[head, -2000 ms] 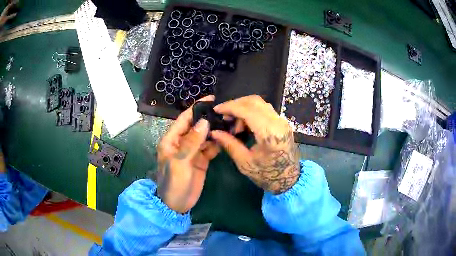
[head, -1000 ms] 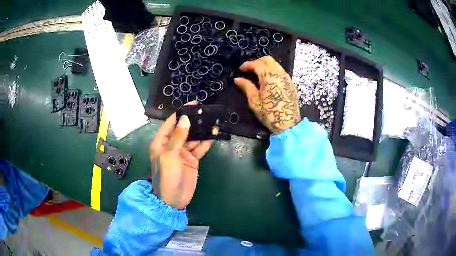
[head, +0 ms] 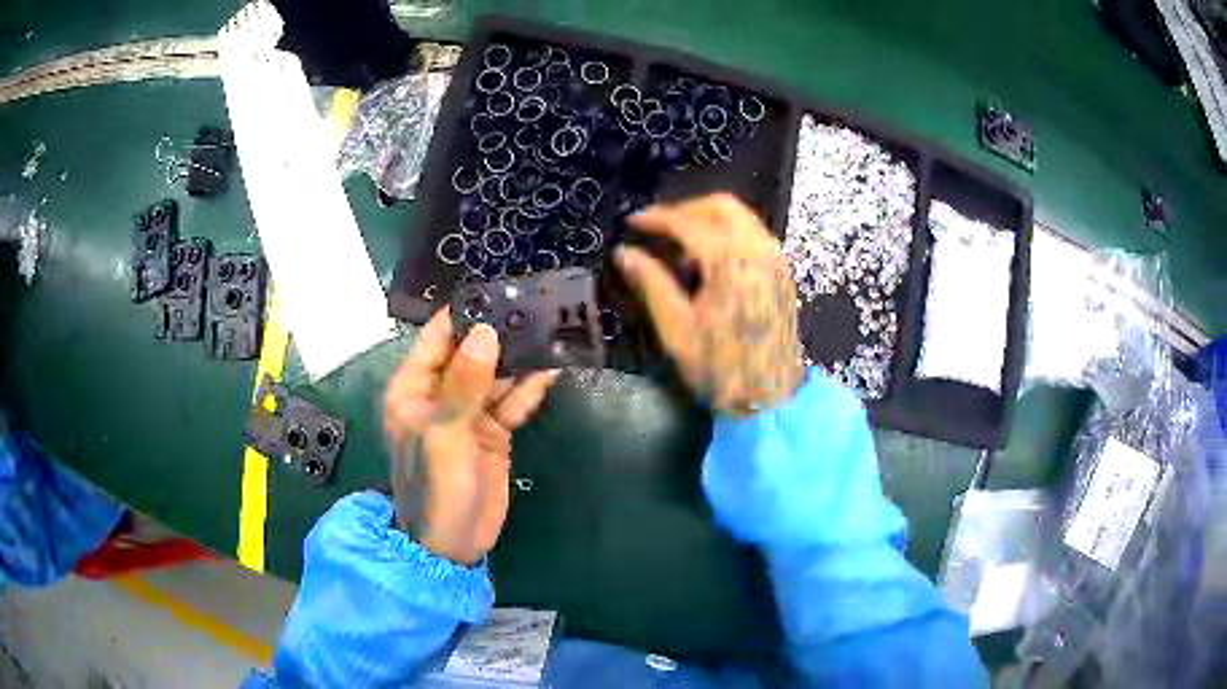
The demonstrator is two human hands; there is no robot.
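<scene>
A black plastic housing (head: 538,320) with round and square openings is held by its left end in my left hand (head: 458,438), in front of the tray. My right hand (head: 720,303) is over the tray's middle compartment, to the right of the housing, thumb and index finger bent towards each other. A dark shape shows between the fingers, but I cannot tell whether it is a held part or the tray behind. Dark rings with bright rims (head: 548,195) lie heaped in the tray's left compartments.
The black tray (head: 888,404) also holds glittering small parts (head: 850,202) and white parts (head: 966,299). Several black housings (head: 236,299) lie left of a white strip (head: 316,242); another (head: 296,431) lies by the yellow line. Clear plastic bags (head: 1117,471) are at right. Blue fabric shows at far left.
Since one second ago the housing in my left hand has tilted, its face with openings now more visible. My right hand has moved slightly down within the tray area, nearer the housing.
</scene>
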